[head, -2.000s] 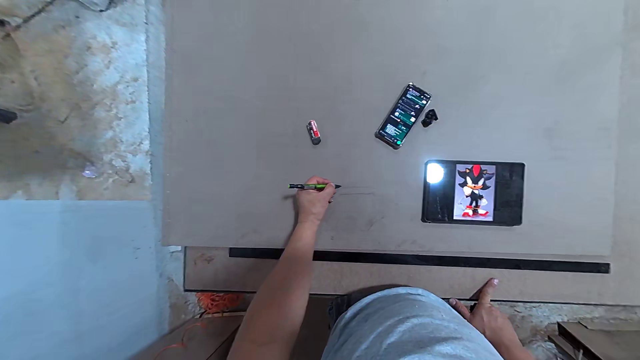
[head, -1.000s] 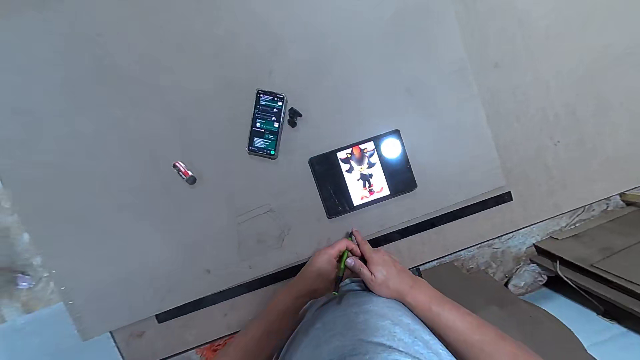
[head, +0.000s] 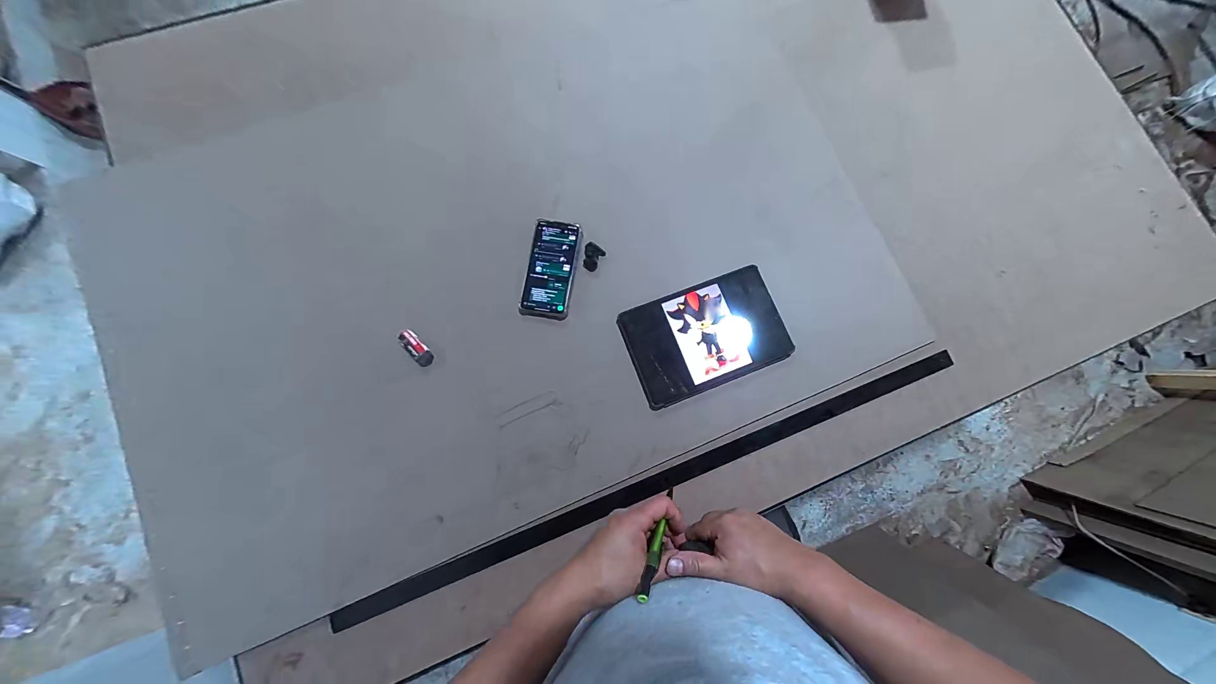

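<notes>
My left hand [head: 632, 546], at the board's front edge by my shirt, grips a green and black pen or pencil [head: 655, 554] pointing away from me. Against it, my right hand [head: 746, 549] has its fingers curled around a small dark object [head: 698, 547], mostly hidden. Beyond them, a long flat black strip [head: 655, 486] lies aslant along the edge of a large grey-brown sheet [head: 313, 285]. Faint lines [head: 527, 408] mark the sheet. A tablet [head: 651, 356] on it displays a black and red cartoon character.
A lit smartphone [head: 550, 269] lies left of the tablet, with small black earbuds [head: 593, 256] beside it. Farther left is a small red, white and black cylinder [head: 415, 348]. Stacked brown boards [head: 1140, 465] stand at the right, over a rough, stained floor [head: 47, 408].
My left hand has drawn back from the sheet with the pen, and my right hand has come over to meet it in front of my shirt. The view has turned.
</notes>
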